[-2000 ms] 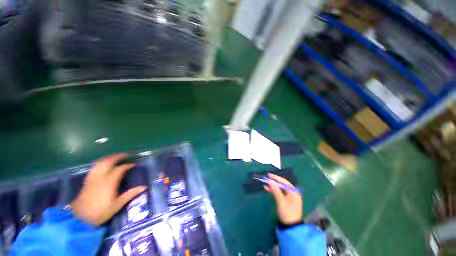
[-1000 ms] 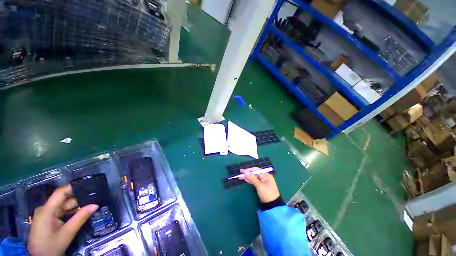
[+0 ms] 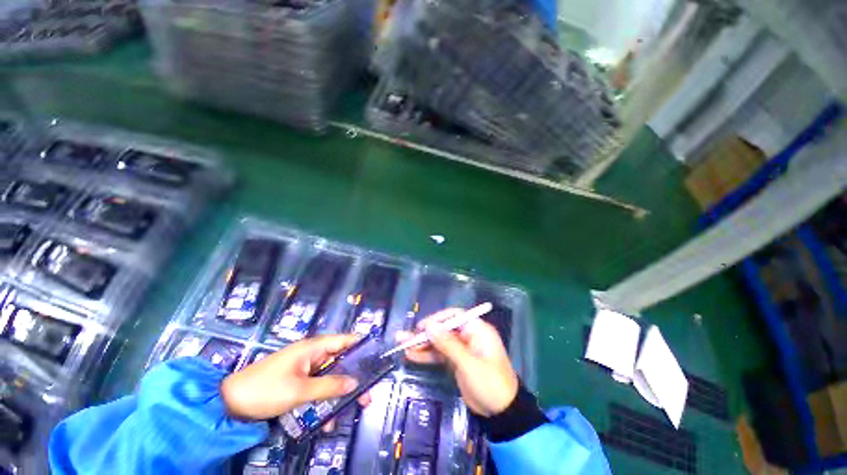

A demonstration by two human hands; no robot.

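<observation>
My left hand [image 3: 293,376] holds a black phone housing [image 3: 325,405] tilted above the clear blister tray [image 3: 532,325]. Its shiny board end points down and left. My right hand [image 3: 469,364] holds a slim white pen-like tool [image 3: 446,328], its fine tip at the upper part of the housing. Some fingers of the right hand are near the housing's edge; whether they touch it is unclear. Other black units sit in the tray's pockets, one per pocket. Whether a small piece is on the tool's tip cannot be told.
Another tray of units [image 3: 121,218] lies at left. Stacked blister trays [image 3: 251,65] stand across the bench. At right are a white folded paper [image 3: 661,376], black grid sheets [image 3: 650,438] and a pale post [image 3: 715,246]. Blue racks [image 3: 771,306] stand beyond.
The view has swung left. The left hand has lifted the housing from the tray. The right hand has moved from the black grids to the housing, with the tool still in it.
</observation>
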